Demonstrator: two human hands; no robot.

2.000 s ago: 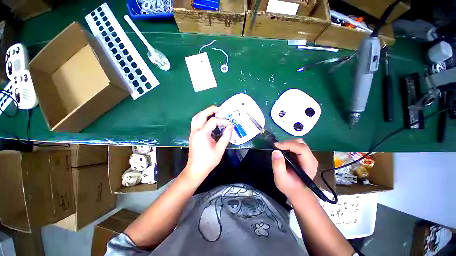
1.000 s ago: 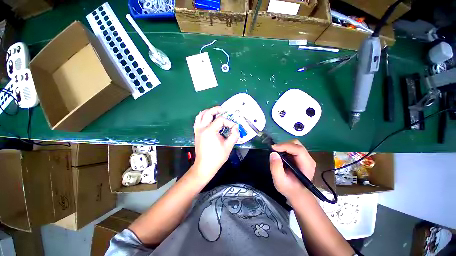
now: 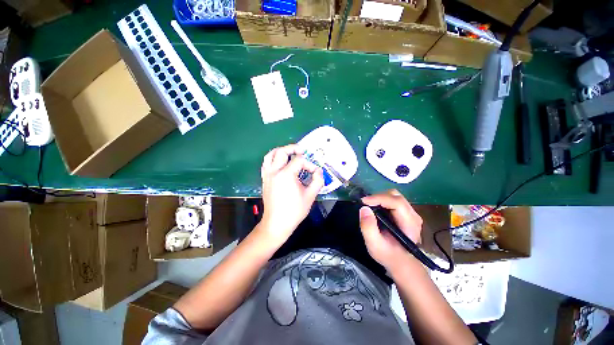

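Note:
The white rounded-square housing half [image 3: 345, 156] lies near the bench's front edge, with a blue part [image 3: 327, 176] inside. My left hand [image 3: 286, 185] is at its left side, fingers pinched together around a small dark item [image 3: 305, 177] that I cannot identify. My right hand [image 3: 394, 229] holds the black soldering iron [image 3: 402, 240]; its thin tip reaches over the housing beside the blue part. Whether the tip touches anything is unclear. The matching cover [image 3: 398, 143] lies to the right, with three dark round spots.
An electric screwdriver [image 3: 491, 108] hangs at the right. An open carton [image 3: 111, 111], a perforated strip [image 3: 165, 71] and a spoon-shaped item [image 3: 214, 79] are at the left. A white card [image 3: 272, 98] lies behind the housing. Parts boxes [image 3: 286, 30] line the back.
The soldering iron's tip has shifted slightly over the housing, and my right hand has moved a little left. My left hand moved slightly right at first, then stayed nearly still.

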